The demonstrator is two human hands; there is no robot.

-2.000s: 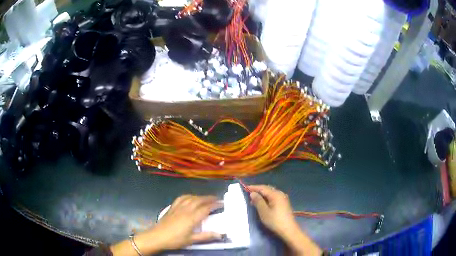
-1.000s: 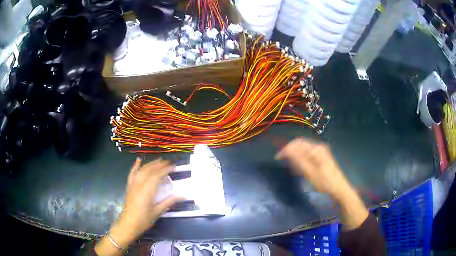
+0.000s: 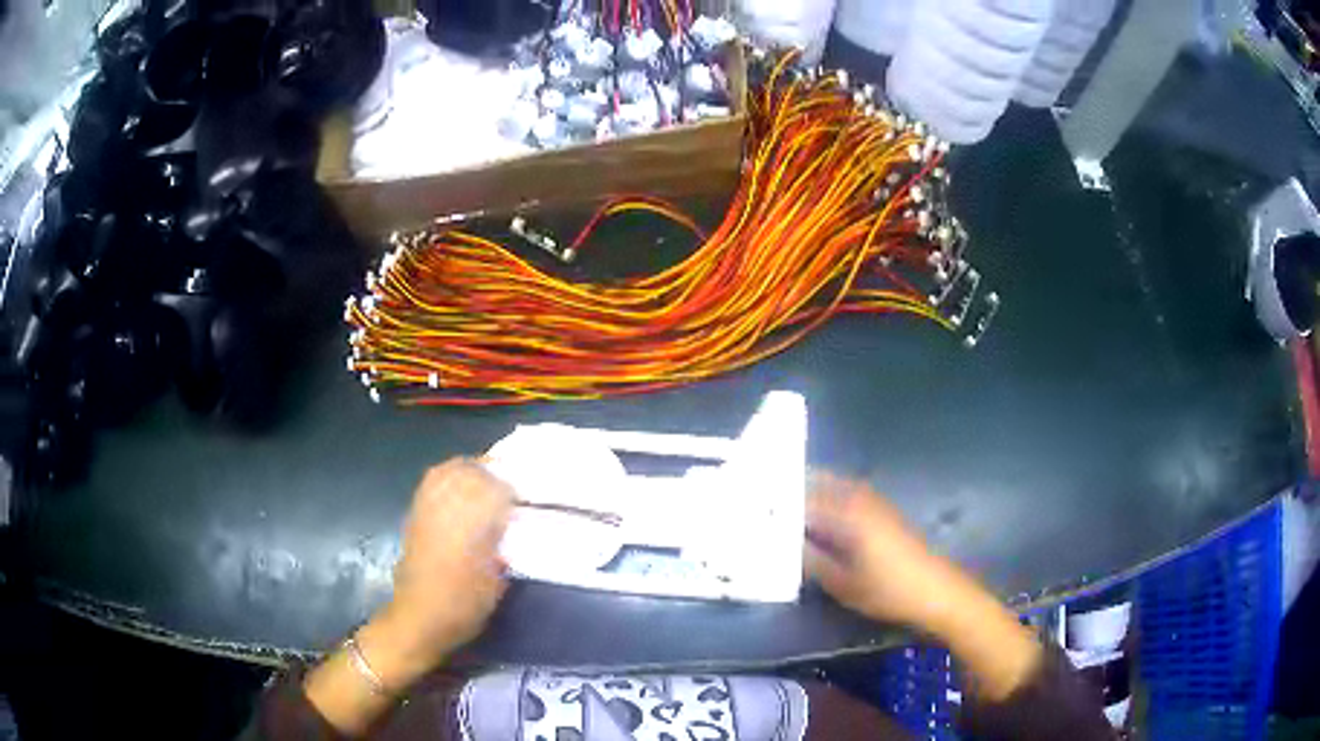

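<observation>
A white bracket with a round white housing (image 3: 680, 507) lies at the bench's near edge, between my hands. The round part is at its left, the angular base at its right. A thin dark wire runs across the round part. My left hand (image 3: 460, 543) holds the round part's left edge. My right hand (image 3: 861, 543) is at the base's right edge, its fingertips partly hidden behind the piece. A large bundle of orange, red and yellow wire leads (image 3: 637, 326) lies just beyond.
Glossy black shells (image 3: 188, 275) are heaped at left. A cardboard carton (image 3: 543, 188) with small white-and-silver parts stands behind the wires. White housing stacks (image 3: 970, 58) stand behind right. A white unit (image 3: 1285, 268) is at far right, a blue crate (image 3: 1204, 623) below the bench edge.
The wire lead that my right hand held has left its fingers. The white piece has moved right and now shows its round part. My right hand has come back to its base.
</observation>
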